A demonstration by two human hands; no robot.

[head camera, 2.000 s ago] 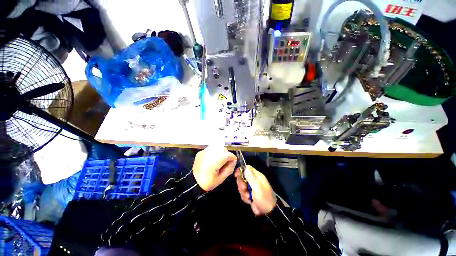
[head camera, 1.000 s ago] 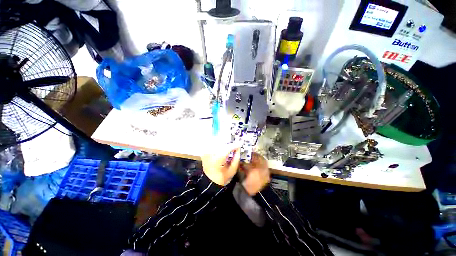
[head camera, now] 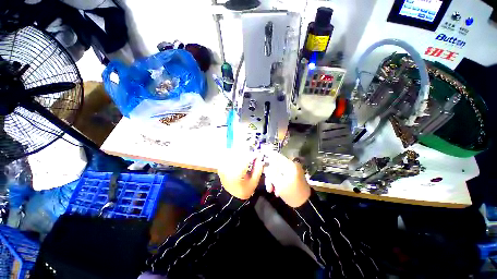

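The button sewing machine (head camera: 265,60) stands upright at the bench's middle; glare washes out its clamp area (head camera: 266,143). My left hand (head camera: 238,177) is at the bench edge just below the clamp, thumb and fingers close together. My right hand (head camera: 289,179) is beside it on the right, fingers reaching up to the same spot. Their fingertips nearly meet under the machine head. Glare and the fingers hide whether either holds anything. A black garment (head camera: 90,248) with small shiny buttons hangs at lower left.
A blue plastic bag (head camera: 158,82) and loose buttons (head camera: 173,118) lie left of the machine. The keypad (head camera: 322,83), feeder (head camera: 389,171) and green bowl (head camera: 455,143) are to the right. A black fan (head camera: 38,92) and blue crate (head camera: 117,193) are at left.
The long thin tool seen in my right hand two seconds ago no longer shows. Both hands have moved up to the clamp area, my right hand most. The view has shifted, showing the screen.
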